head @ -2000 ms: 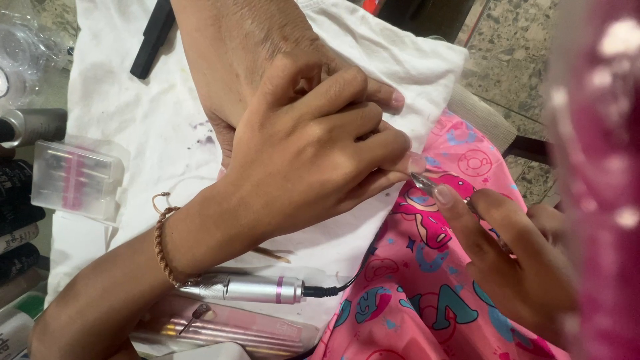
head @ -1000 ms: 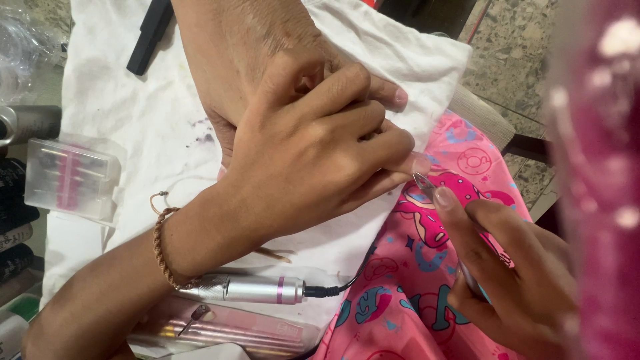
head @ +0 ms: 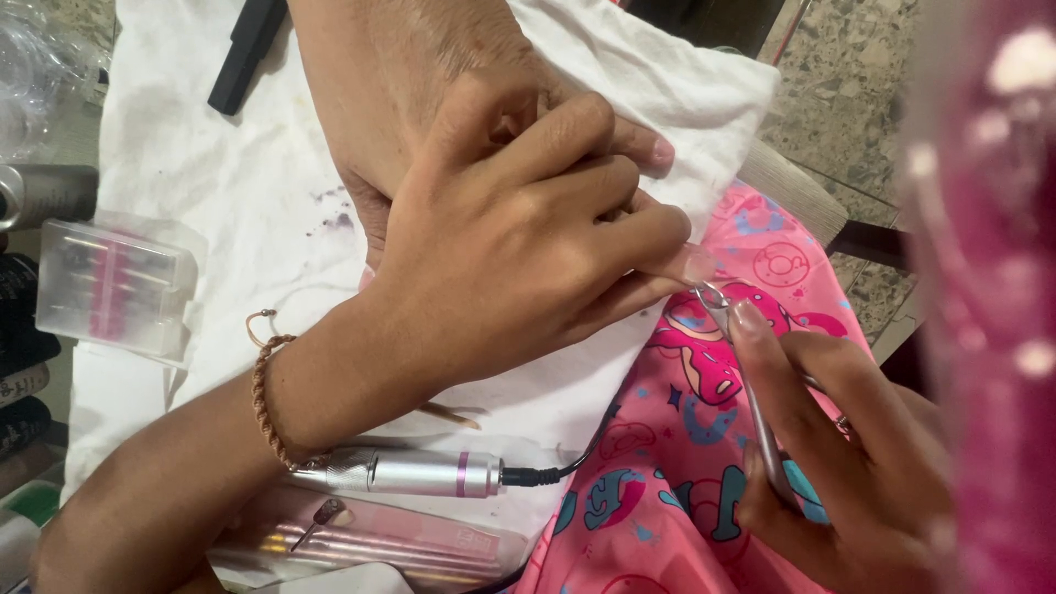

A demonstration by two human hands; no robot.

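Observation:
My left hand (head: 511,239), with a braided cord bracelet at the wrist, lies over another person's hand (head: 412,91) and grips one of its fingers. In my right hand (head: 825,437) is a metal cuticle nipper (head: 763,437), its jaws touching the edge of that finger's nail (head: 700,266). Beneath the hands lies a white cloth (head: 223,165) with dark stains. A pink printed fabric (head: 652,511) covers the area below the nipper. The other person's remaining fingers are partly hidden under my left hand.
A silver electric nail drill handpiece (head: 421,472) with a black cord lies below my left wrist, beside a clear case of thin rods (head: 396,536). At left are a clear plastic bit box (head: 111,289) and dark bottles (head: 16,330). A blurred pink object (head: 998,330) fills the right edge.
My right hand has shifted its hold on the nipper, whose handle now shows along the palm. My left hand keeps its grip on the other person's finger.

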